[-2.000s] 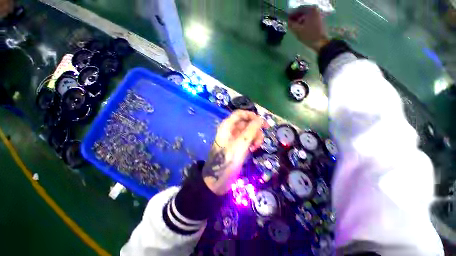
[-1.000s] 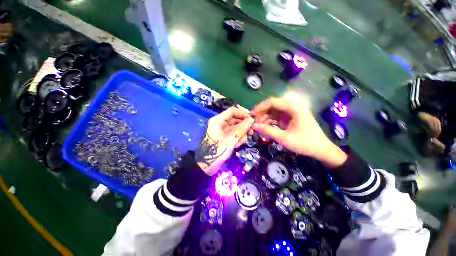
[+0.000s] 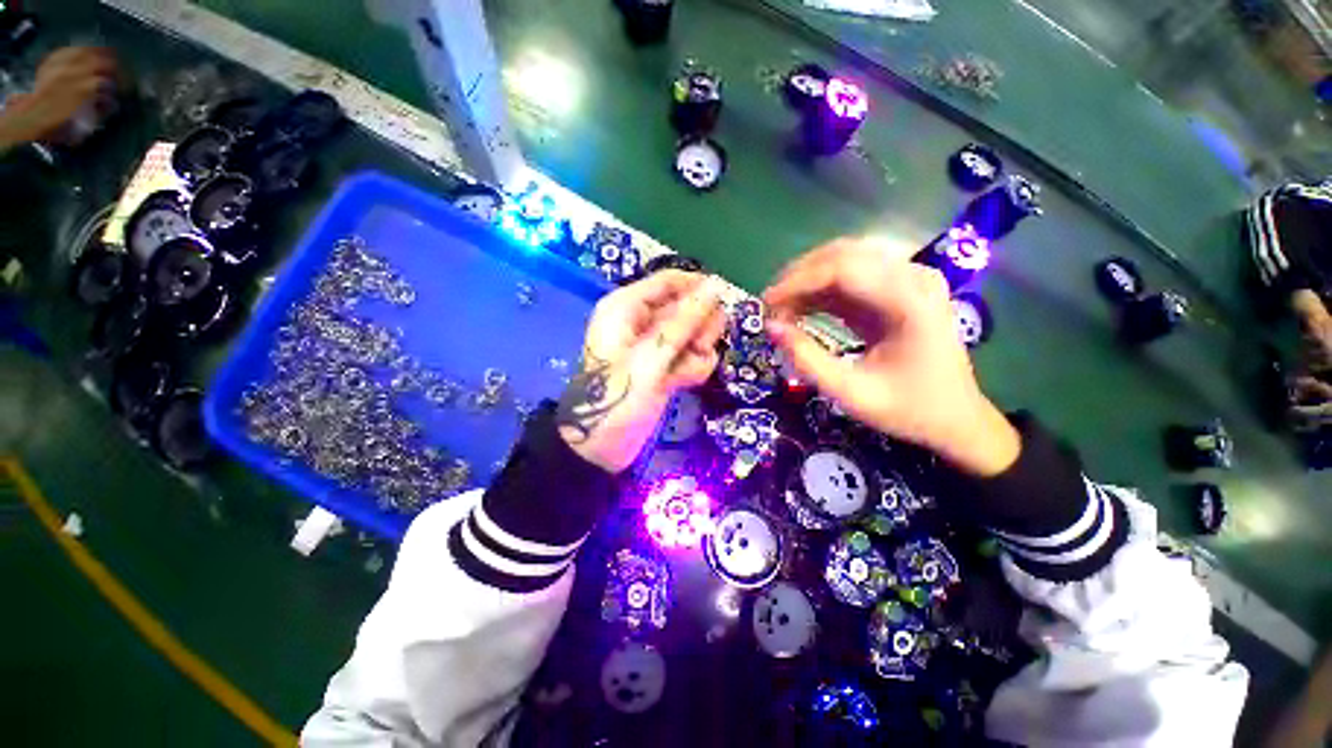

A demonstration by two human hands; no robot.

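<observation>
My left hand (image 3: 650, 358) and my right hand (image 3: 891, 351) are close together with fingertips bent inward. A small round circuit board (image 3: 749, 358) shows between and just below the fingertips; whether either hand grips it, or a tiny part, I cannot tell. Below my hands, many boards and pale discs lie on the dark table, among them a board glowing pink (image 3: 678, 512), a pale disc with dark holes (image 3: 744, 547) and a board with blue lights (image 3: 844, 707). The blue tray (image 3: 383, 514) left of my left hand holds a heap of tiny silvery metal parts (image 3: 343, 387).
Black round housings (image 3: 183, 271) are piled beyond the tray, where another person's hand (image 3: 66, 95) shows. A pale upright post (image 3: 471, 95) stands at the belt edge. Light units (image 3: 833, 117) stand on the green belt (image 3: 877, 190). Another person's striped sleeve (image 3: 1288, 234) is at far right.
My right hand has come back from over the belt to meet my left hand. My fingertips have since parted slightly. A person's hand has appeared at upper left.
</observation>
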